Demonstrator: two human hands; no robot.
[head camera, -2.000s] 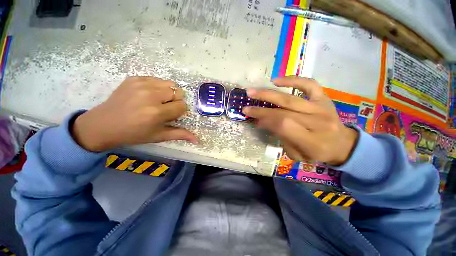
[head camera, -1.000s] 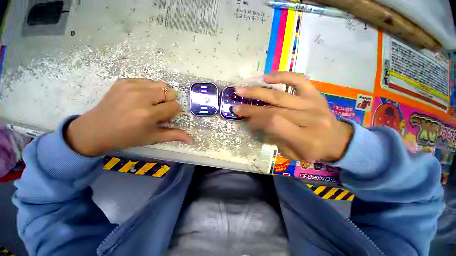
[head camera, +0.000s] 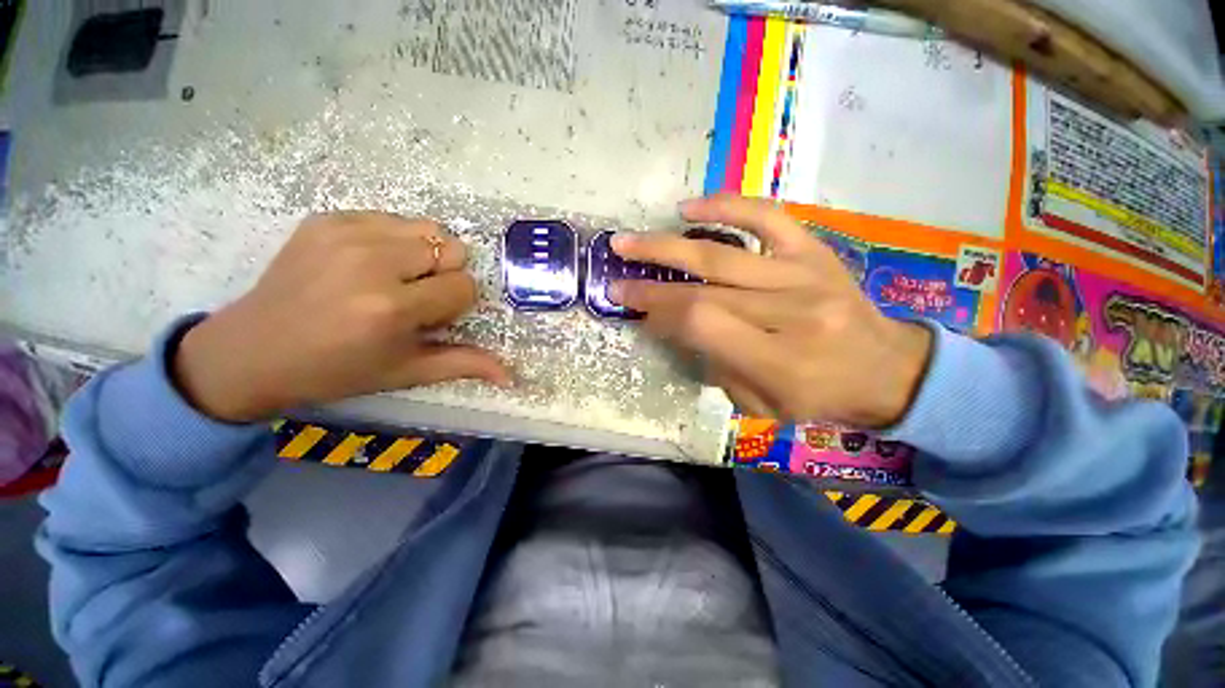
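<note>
A rounded-square watch unit (head camera: 541, 265) lies face up on the worn grey printed sheet (head camera: 631, 128), its glossy dark face lit with short light marks. A second watch unit (head camera: 601, 296) lies close on its right, partly under my right fingertips. Another dark rounded shape (head camera: 716, 238) shows between my right fingers. My right hand (head camera: 793, 316) has its fingers spread over these units; whether it grips one is hidden. My left hand (head camera: 356, 312) rests left of the first unit, fingers curled and thumb extended, a ring on one finger; its palm side is hidden.
Colour bars (head camera: 748, 114) run beside a colourful printed sheet (head camera: 914, 231) on the right. A pale thin stick, possibly a pen (head camera: 840, 16), lies at the top near a brown wooden edge (head camera: 1048, 47). Yellow-black striped floor tape (head camera: 363, 448) shows below the bench edge.
The whole view has shifted slightly, so sheets and units appear further left. The marks on the first unit's face look different. The hands keep nearly the same pose beside and over the units.
</note>
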